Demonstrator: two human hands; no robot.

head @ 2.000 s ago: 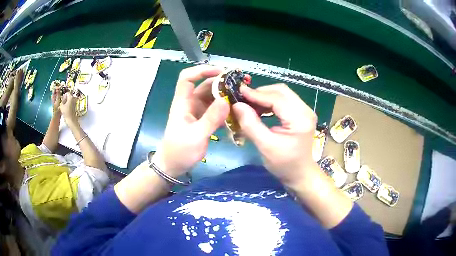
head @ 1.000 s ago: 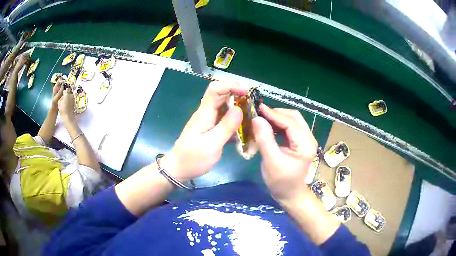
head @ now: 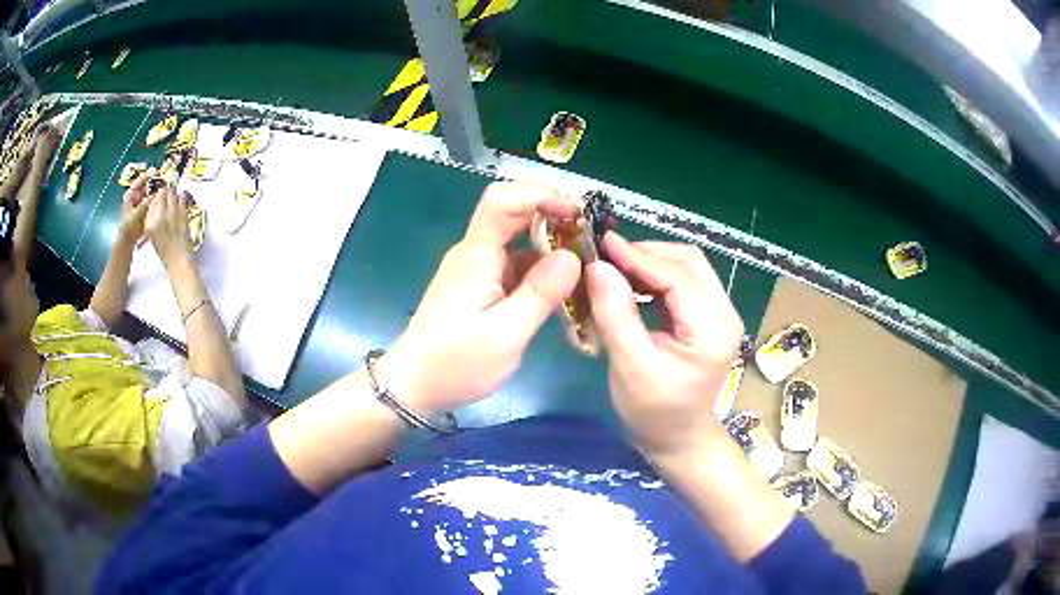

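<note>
A partly assembled unit (head: 578, 305) is held up over the bench in front of me, seen edge-on, with yellow-orange inside and a dark end at the top. My left hand (head: 486, 305) grips it from the left with thumb and fingers. My right hand (head: 665, 337) pinches its right side near the dark small parts (head: 596, 212). The fingers cover much of the unit, and I cannot make out any thin wires.
Several similar units lie on the cardboard sheet (head: 889, 395) at right. More lie on the neighbour's white sheet (head: 305, 221). The green conveyor belt (head: 697, 128) carries spaced units behind a metal edge and grey post (head: 445, 87). A person in yellow works at left.
The unit has turned from showing its dark face to edge-on, and both hands sit slightly further right in view. Units on the belt have shifted right. The last second shows only small finger movements.
</note>
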